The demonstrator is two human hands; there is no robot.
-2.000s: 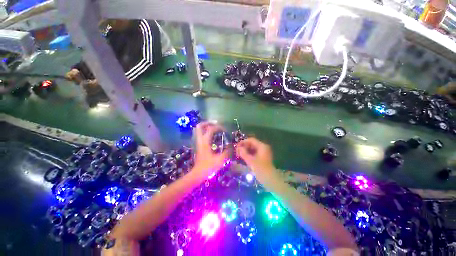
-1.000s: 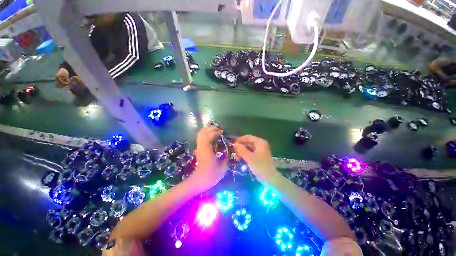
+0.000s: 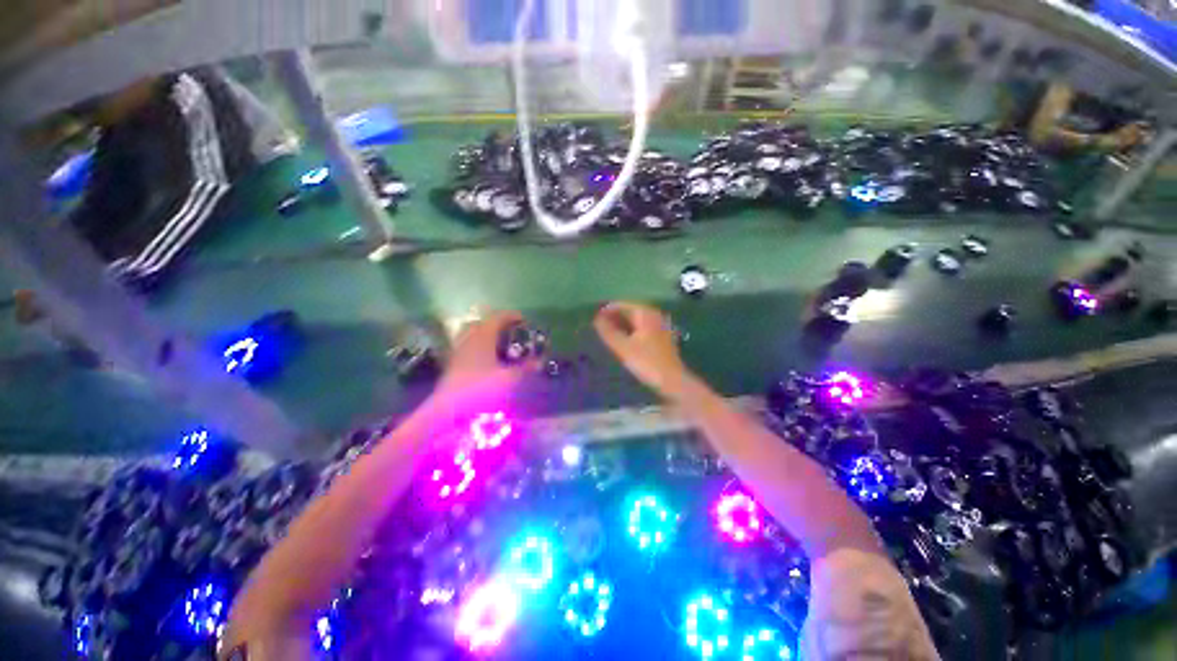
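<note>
My left hand [image 3: 480, 359] is over the near edge of the green belt and holds a small round dark unit [image 3: 522, 344] with a ring in its fingertips. My right hand [image 3: 633, 338] is apart from it to the right, fingertips pinched together; whether it holds a thin wire cannot be told. Lit LED rings [image 3: 649, 520] glow cyan, pink and blue on the bench between my forearms. Unlit rings lie heaped at the left [image 3: 168, 523], and dark housings are heaped at the right [image 3: 1033, 478].
Single units lie on the green belt [image 3: 762, 342], one lit blue at left [image 3: 241, 355]. A heap of dark round parts [image 3: 762, 168] lies beyond. A white cable [image 3: 563, 230] hangs overhead. Frame posts [image 3: 142, 310] cross the left. A person in a striped dark sleeve [image 3: 194, 181] is upper left.
The view has turned to the right, shifting the scene leftward. My hands have moved apart; the round unit stays in my left hand. More pink rings glow on the bench.
</note>
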